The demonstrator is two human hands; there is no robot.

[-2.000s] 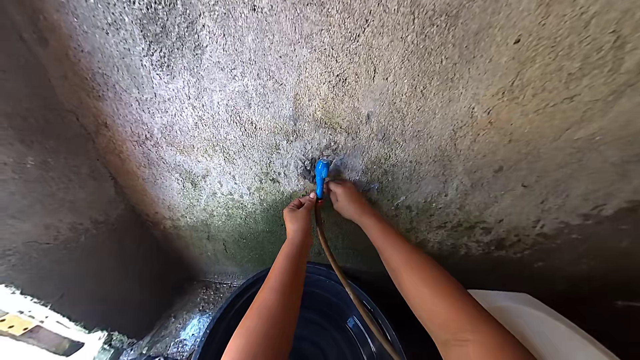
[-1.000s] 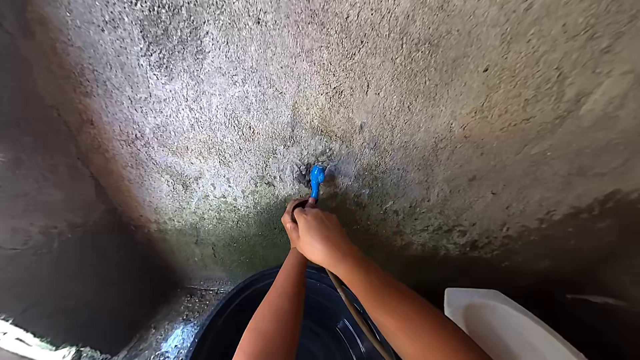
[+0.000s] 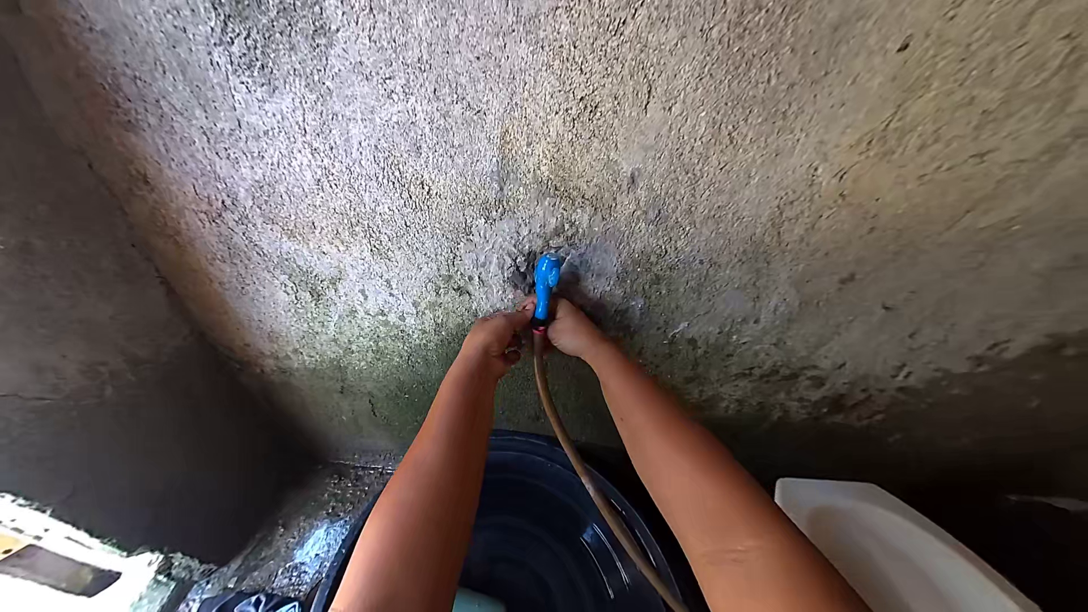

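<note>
A blue plastic tap (image 3: 546,285) juts from the rough wall at mid-view. A brown flexible hose (image 3: 563,433) hangs from its lower end, where a dark and reddish band shows at the joint. My left hand (image 3: 499,333) pinches this joint from the left, its thumb and forefinger at the tap's mouth. From the right, my right hand (image 3: 574,329) grips the same joint, its fingertips partly hidden behind the tap and hose. Below my forearms stands a large dark round tub (image 3: 544,510), and the hose runs down across it.
A rough concrete wall (image 3: 722,212) fills the view ahead, with a second dark wall (image 3: 102,408) at the left. A white basin-like object (image 3: 884,527) stands right of the tub. Dark cloth (image 3: 251,603) lies at the bottom left, near wet ground (image 3: 314,535).
One second ago my right hand covered the hose joint and overlapped my left hand. Now the hands are apart on either side of it, and the joint shows between them.
</note>
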